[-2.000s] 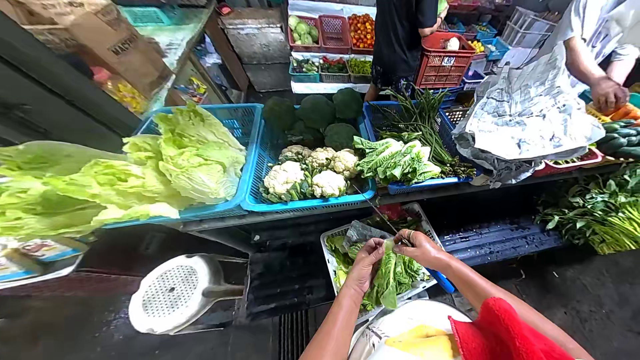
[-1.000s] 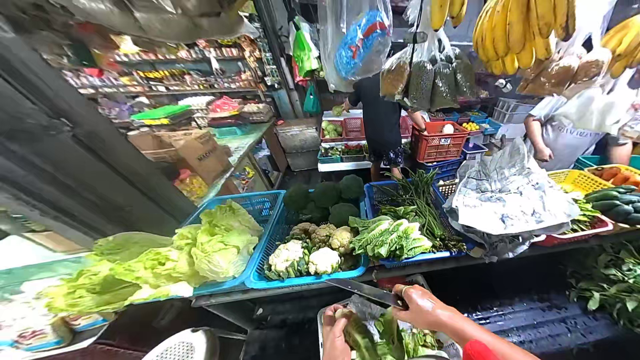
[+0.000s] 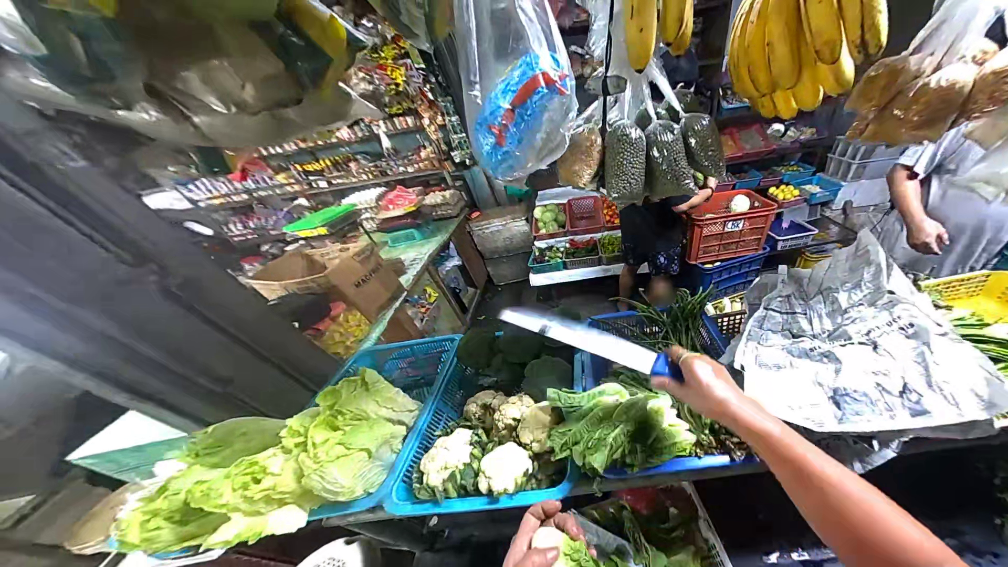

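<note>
My right hand [image 3: 701, 382] grips the blue handle of a kitchen knife [image 3: 587, 339], its long blade pointing left above the broccoli [image 3: 516, 358]. At the bottom edge, my left hand [image 3: 539, 535] holds a pale-stemmed leafy vegetable [image 3: 571, 549], partly cut off by the frame. Cauliflower heads [image 3: 505, 467] lie in a blue plastic basket [image 3: 405, 472] in front of me. Leafy greens [image 3: 622, 429] are piled beside them to the right, below the knife. Large lettuce heads [image 3: 354, 441] sit at the left. A crate of greens [image 3: 697, 520] stands low, beside my left hand.
Crumpled newspaper [image 3: 866, 346] covers produce at the right. Plastic bags [image 3: 516, 110] and bananas [image 3: 787, 47] hang overhead. A person [image 3: 654, 236] bends near a red crate [image 3: 728, 224]; another person [image 3: 945, 181] stands at the far right. A white stool [image 3: 342, 554] shows at the bottom edge.
My right hand has raised the knife from low by my left hand to above the produce baskets. The person in black now bends down. The view has tilted up since the oldest frame.
</note>
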